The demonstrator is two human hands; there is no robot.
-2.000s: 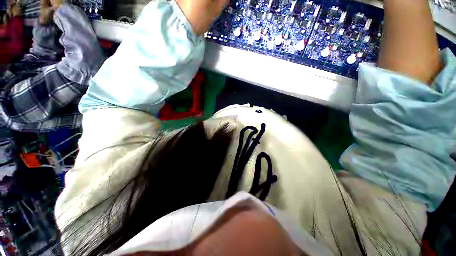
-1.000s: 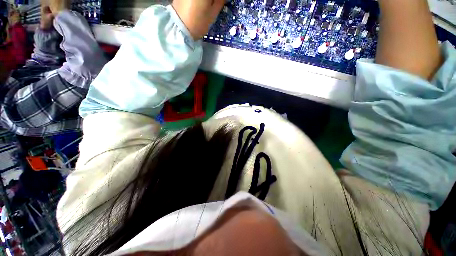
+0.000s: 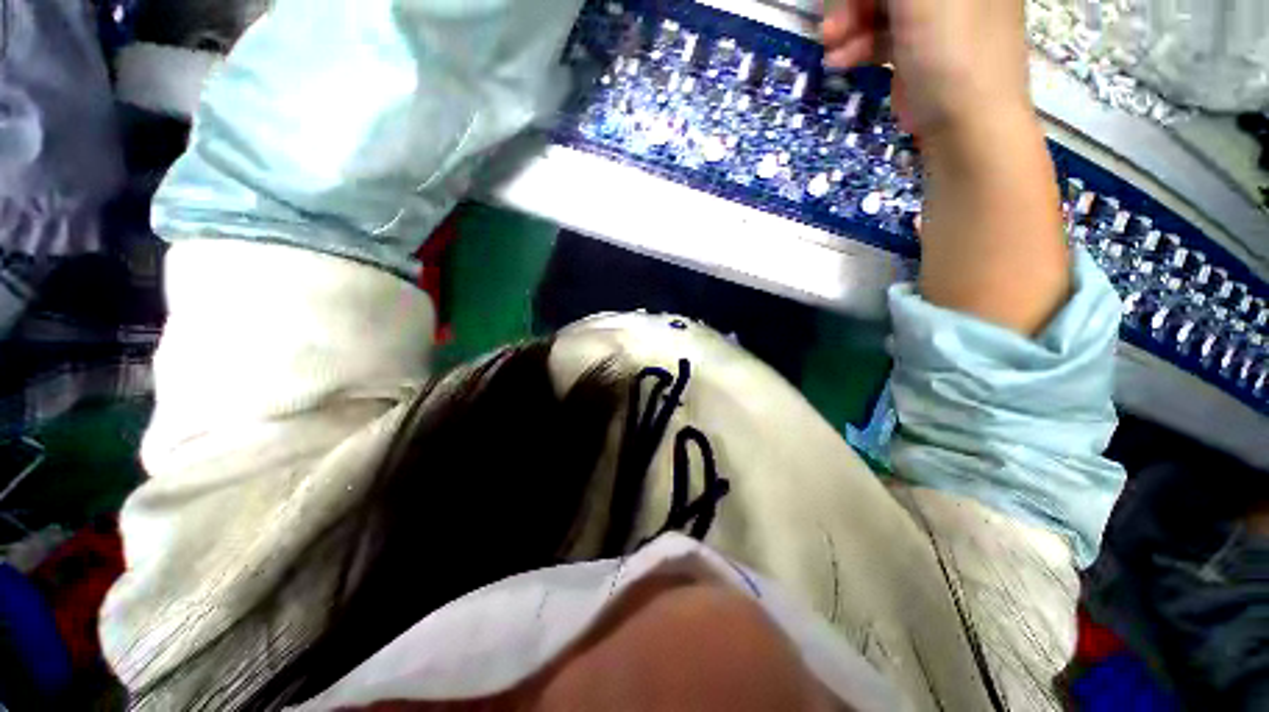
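A long blue circuit board panel [image 3: 752, 118] runs across the top of the view, crowded with small silvery blocks. Several round whitish components [image 3: 818, 184] stand near its near edge. My right hand [image 3: 926, 56] is over the panel's far side at the top, bare, with its fingers curled; it is blurred and I cannot tell whether it holds anything. My left hand is cut off by the top edge; only its pale blue sleeve cover shows.
A white rail [image 3: 696, 230] runs along the panel's near side. A second board panel [image 3: 1183, 285] lies to the right. A glittering silver-white heap [image 3: 1092, 56] is at upper right. Another person's grey sleeve [image 3: 56, 125] shows at upper left.
The view has shifted to the right. My right hand has come into view with its fingers curled. My left forearm has moved up out of the picture. More board and the silvery heap now show at right.
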